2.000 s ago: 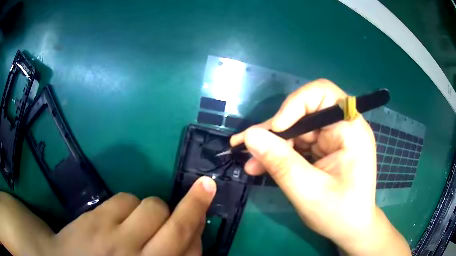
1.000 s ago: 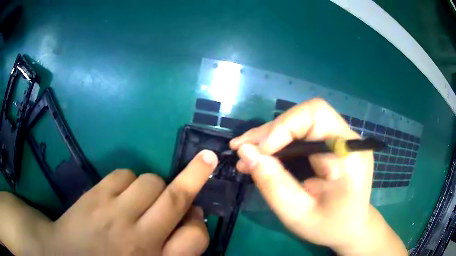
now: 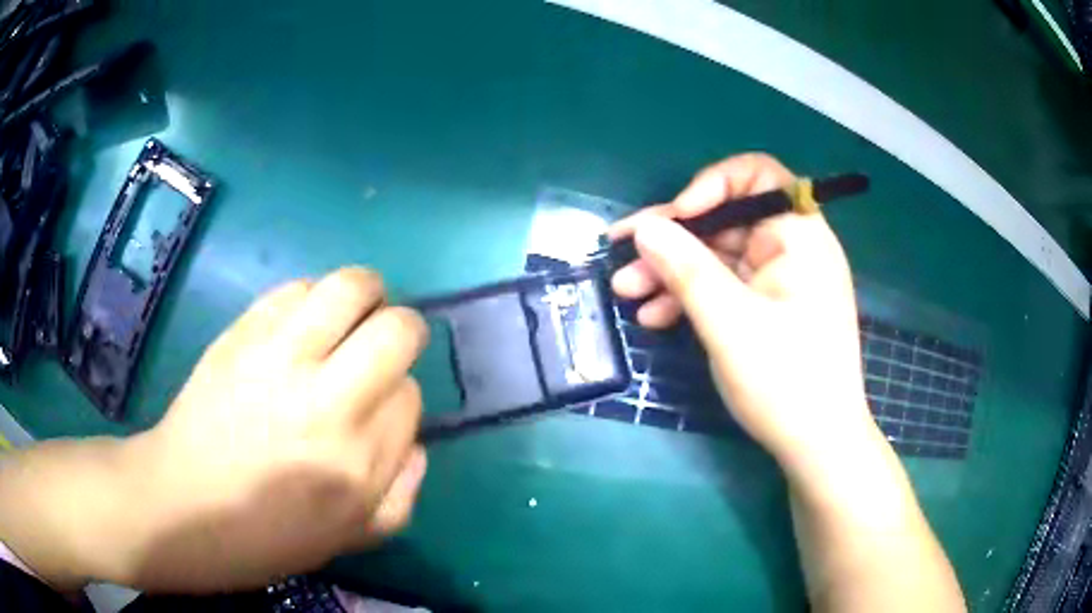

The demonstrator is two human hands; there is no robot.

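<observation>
My left hand (image 3: 299,419) grips one end of a black plastic housing (image 3: 493,350), which lies roughly sideways with its recessed compartment toward my right hand. The window end is partly hidden under my left fingers. My right hand (image 3: 748,275) holds black tweezers (image 3: 742,214) with a yellow band (image 3: 805,195); their tip is at the housing's upper right corner and is too blurred to make out. The liner sheet (image 3: 916,386) with rows of black pads lies beyond and under the housing's right end, partly hidden by my right hand.
A loose black housing (image 3: 141,269) lies on the green mat (image 3: 359,144) at the left. More black housings (image 3: 30,228) are heaped at the far left edge. A white strip (image 3: 838,108) crosses the upper right. A ribbed black object (image 3: 1054,515) stands at the right edge.
The housing has turned from upright to nearly sideways. My left hand has gone from a fingertip pressing inside it to gripping its end. My right hand and tweezers have moved up. The view has shifted.
</observation>
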